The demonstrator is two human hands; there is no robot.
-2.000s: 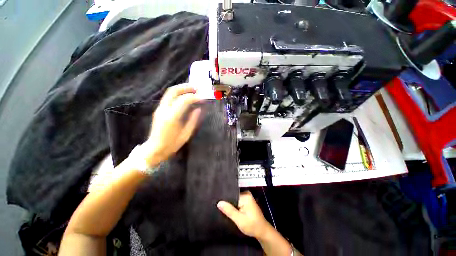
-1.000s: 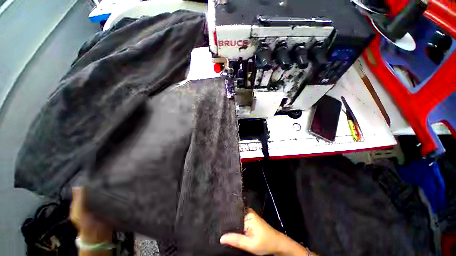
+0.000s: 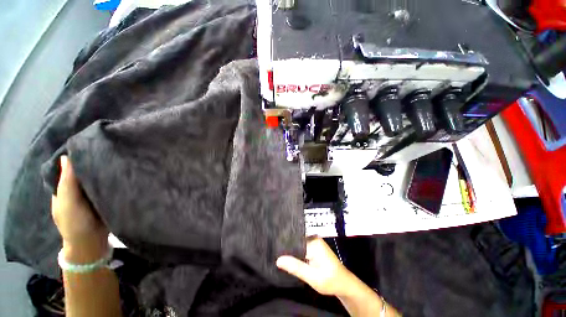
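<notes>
A large dark grey garment panel (image 3: 167,179) lies left of the overlock machine (image 3: 385,68), its right edge running up to the presser foot area (image 3: 291,145). My left hand (image 3: 77,210) holds the panel's left side, fingers partly under the cloth, a pale band on the wrist. My right hand (image 3: 316,266) grips the panel's right edge near the front of the table, thumb on top. A fold runs lengthwise down the panel. The cloth's top end lies beside the machine's white front.
More dark cloth (image 3: 143,68) is heaped at the back left. A smartphone (image 3: 429,181) and a yellow-orange tool (image 3: 465,189) lie on the white table (image 3: 372,213). Dark cloth (image 3: 447,272) hangs at right. A red and blue stool (image 3: 534,155) stands at far right.
My left hand has moved from beside the presser foot out to the panel's left side, spreading the cloth leftward. My right hand keeps its hold on the right edge. The camera view has shifted.
</notes>
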